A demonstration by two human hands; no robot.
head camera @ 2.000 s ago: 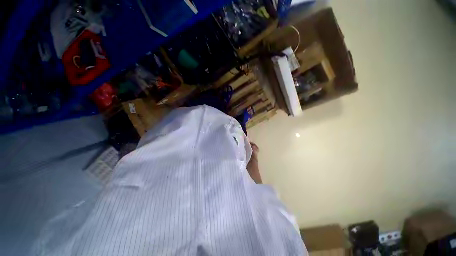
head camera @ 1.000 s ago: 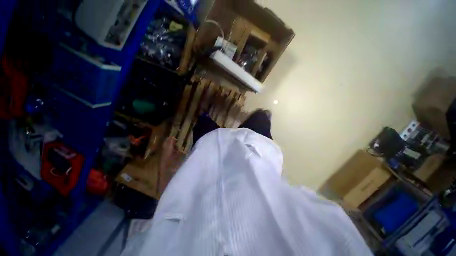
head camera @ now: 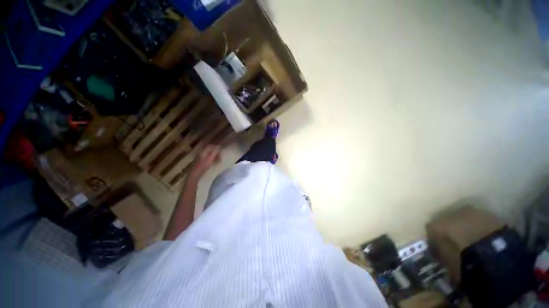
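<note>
My left hand [head camera: 208,157] is over the edge of the wooden pallet [head camera: 171,129], small and blurred, with the bare forearm below it. I see nothing held in it, but cannot tell how its fingers are set. My right hand is not in view. Ahead stands an open brown carton [head camera: 294,84] with cardboard dividers and shiny items inside. A long white block [head camera: 221,96] lies slanted along its near left side, beside a small white piece and a thin looped cable.
A blue rack [head camera: 18,78] with bagged parts is at the left. A carton of shiny bags [head camera: 144,27] is at the upper left. A black plastic bag [head camera: 105,239] and open cardboard are at the lower left. Boxes [head camera: 463,231] and equipment stand at the lower right. One dark-shod foot [head camera: 272,129] shows on the pale floor.
The view has turned and shifted, so the carton, white block and pallet sit further left. My left hand and forearm now show clearly beside my white coat. The lower-left black bag has come into view.
</note>
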